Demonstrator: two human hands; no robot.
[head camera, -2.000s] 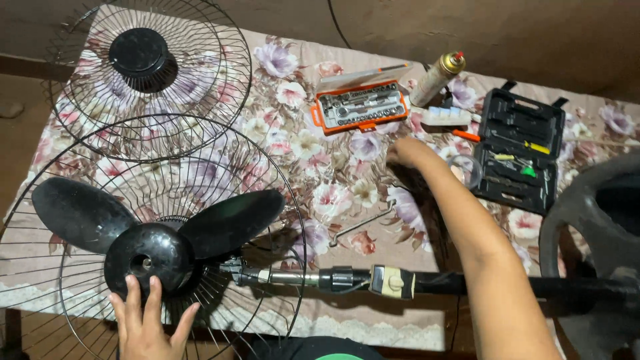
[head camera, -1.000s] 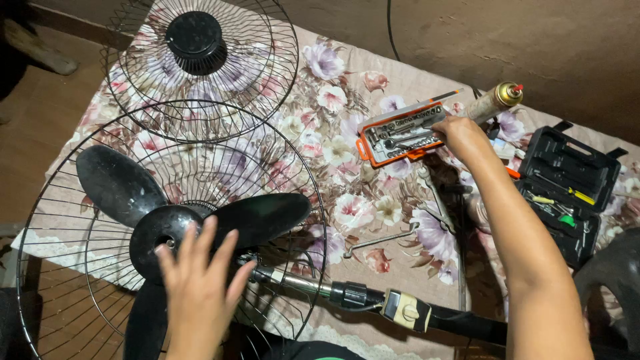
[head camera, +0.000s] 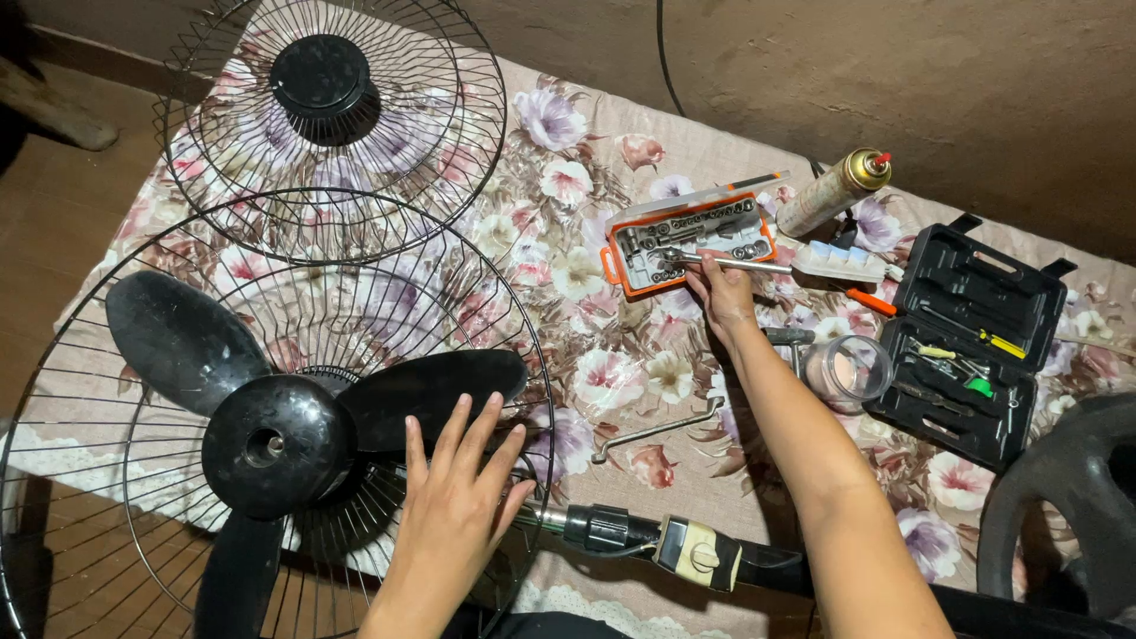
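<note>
My left hand (head camera: 457, 497) is spread, its fingertips over the lower edge of a black fan blade (head camera: 435, 399); whether it touches is unclear. The three-bladed fan's hub (head camera: 277, 444) shows a hole with a shaft end inside. Around the blades lies the rear wire guard (head camera: 129, 426). My right hand (head camera: 723, 293) holds a metal ratchet handle (head camera: 745, 264) between thumb and fingers. The tool's head is over the orange socket set case (head camera: 652, 288), which lies open with sockets in it. Below, an offset wrench (head camera: 657, 430) rests on the floral cloth.
The front guard (head camera: 319, 80) lies at the back left. Beyond the right hand are a spray can (head camera: 834, 191), an orange-handled tool (head camera: 870, 302), a clear round container (head camera: 848, 373) and an open black toolbox (head camera: 967, 328). The fan's pole (head camera: 772, 568) and base (head camera: 1047, 497) extend right.
My right hand has moved from the cloth beside the orange case to the case and now has the ratchet handle. My left hand has moved right, from the hub to the right blade.
</note>
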